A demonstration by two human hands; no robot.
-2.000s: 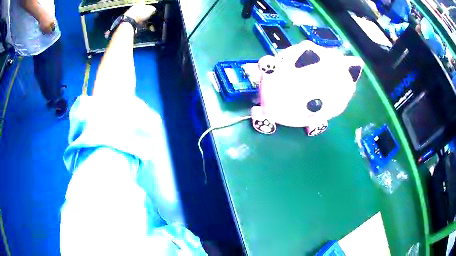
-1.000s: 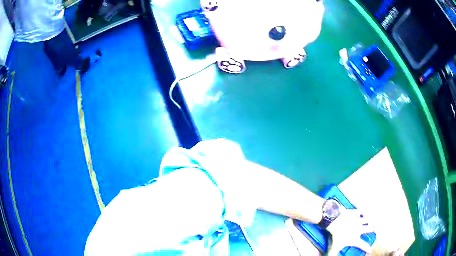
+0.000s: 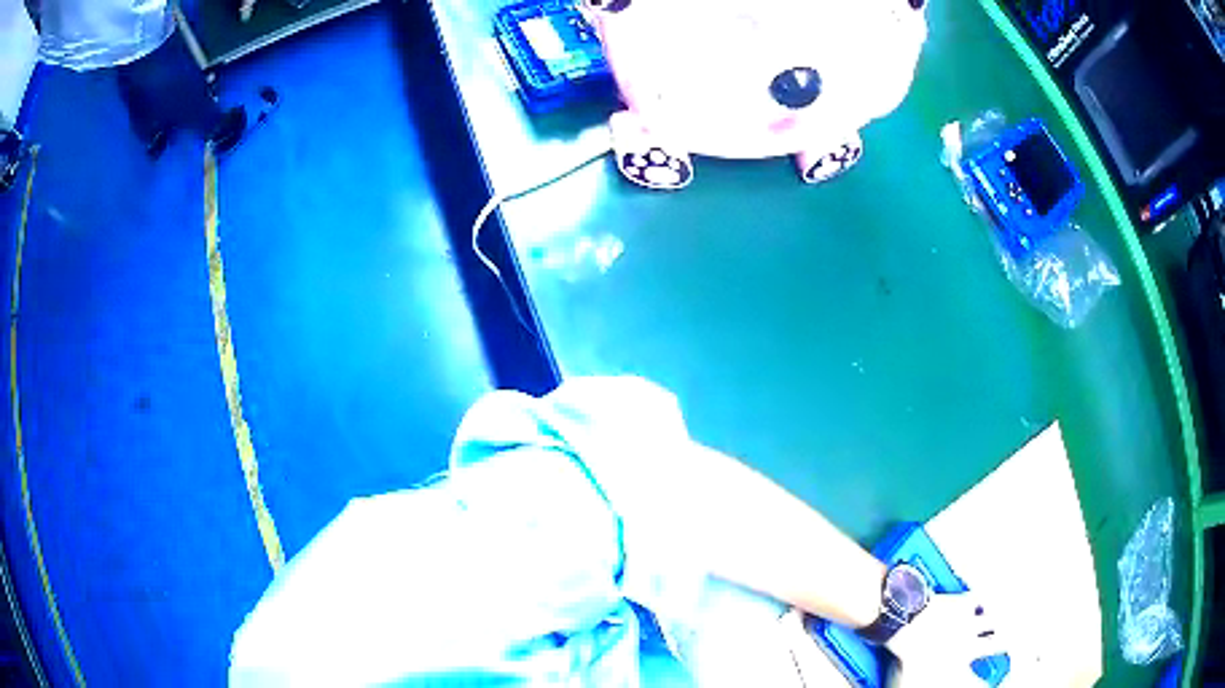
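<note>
A blue device (image 3: 924, 548) lies at the bottom right on a pale sheet (image 3: 1041, 531). My left hand (image 3: 947, 648), with a watch (image 3: 903, 593) on the wrist, is over the device and hides much of it. The hand is washed out by glare and close to the lower edge, so its fingers and any grip cannot be made out. Blue parts of the device show on both sides of the wrist and beyond the hand. My right hand is not in view.
A white and pink cat-shaped fan (image 3: 766, 74) stands on the green bench (image 3: 752, 296), its cable near the left edge. Blue units lie behind it (image 3: 551, 54) and at right (image 3: 1028, 182), beside clear plastic. A person (image 3: 101, 34) stands on the blue floor.
My left arm has swung from the rack at the upper left down to the device at the bottom right. The view has moved; over the last second the arm has barely moved.
</note>
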